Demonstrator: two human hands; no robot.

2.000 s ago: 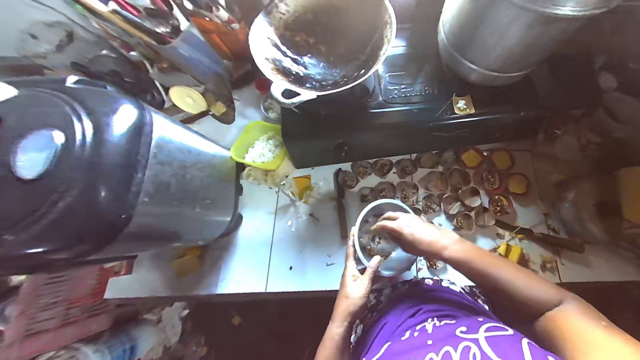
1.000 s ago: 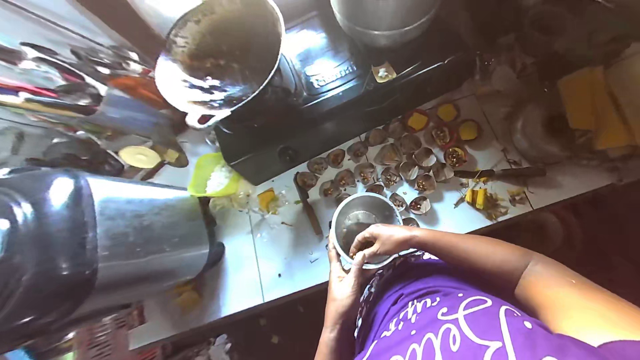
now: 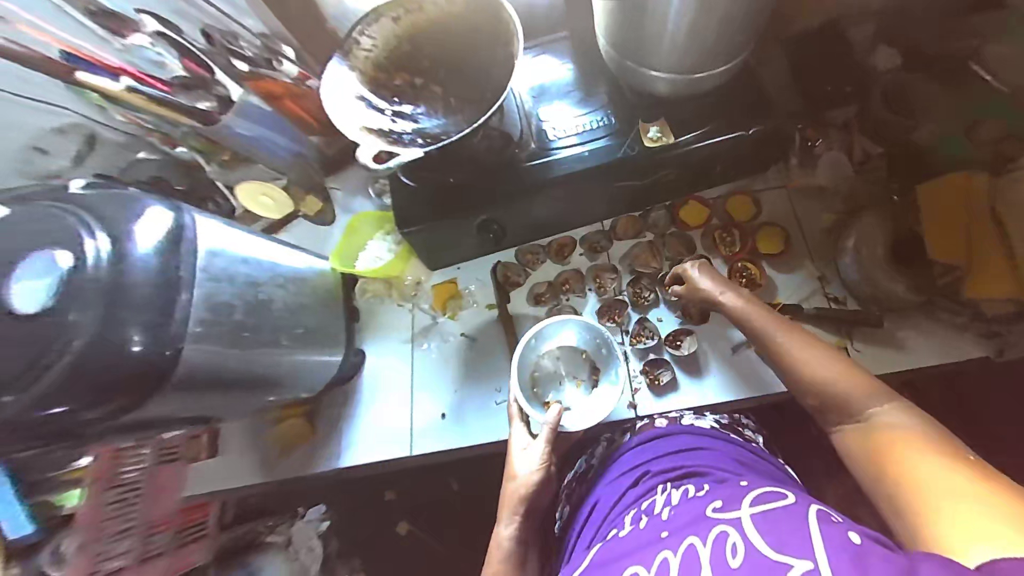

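My left hand (image 3: 534, 440) grips the near rim of a round metal bowl (image 3: 570, 372), its thumb over the edge; a few small bits lie inside. My right hand (image 3: 694, 282) reaches over the small cups, its fingertips bunched at one of them; whether they pinch anything is hidden. Rows of small brown cups (image 3: 612, 312) with dark bits in them stand on the white tiled counter (image 3: 464, 400). Behind my right hand are several round cups with yellow filling (image 3: 742, 206). A knife with a dark handle (image 3: 840, 317) lies right of my right forearm.
A black stove (image 3: 480, 200) runs behind the cups, with a stained pan (image 3: 432, 72) and a large metal pot (image 3: 680, 40) on it. A yellow-green dish of white shreds (image 3: 372, 246) stands beside a big dark-and-silver appliance (image 3: 264, 296) at left. A pink plastic basket (image 3: 132, 496) sits lower left.
My right hand has left the bowl and moved away to the right, over the cups. My left hand still holds the bowl. The view has shifted.
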